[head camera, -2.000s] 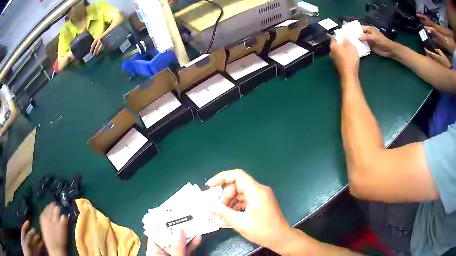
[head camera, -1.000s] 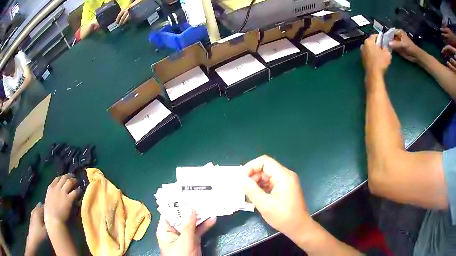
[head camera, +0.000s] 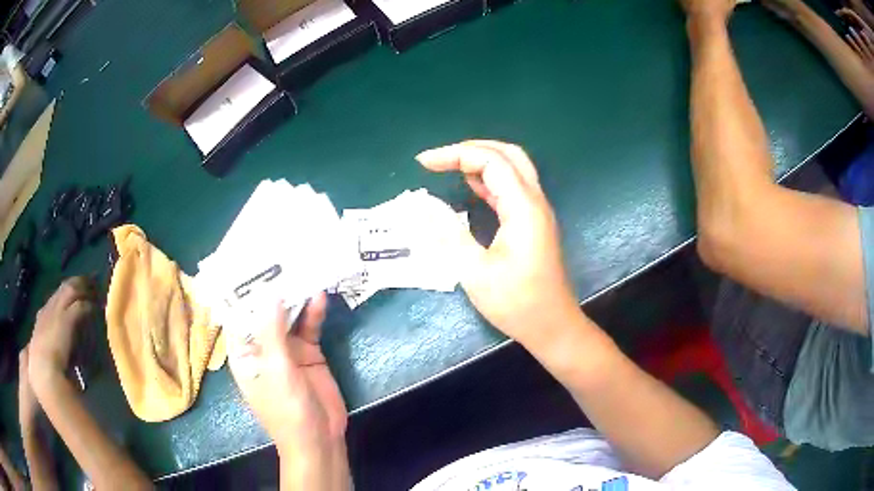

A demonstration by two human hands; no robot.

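Note:
White leaflets with small black title bars are in two fanned groups above the table's near edge. My left hand (head camera: 287, 369) holds the left group of leaflets (head camera: 278, 240), thumb on top. My right hand (head camera: 522, 245) is beside the right group of leaflets (head camera: 407, 240), its palm and thumb side against their right edge and its index finger raised and curved. The two groups meet near the middle. Whether the right group rests on the table is hard to tell.
Open black boxes (head camera: 230, 105) with white inserts stand in a row at the far side. A yellow-orange cloth (head camera: 158, 331) and black small parts (head camera: 86, 216) lie at the left by another person's hands. Another person's arm (head camera: 738, 163) reaches in at the right. The green table (head camera: 594, 144) has a pale-trimmed edge.
The single fan of leaflets is now two groups. My left hand has tilted with one group, and my right hand has opened its fingers upward. The view has shifted down toward the near edge.

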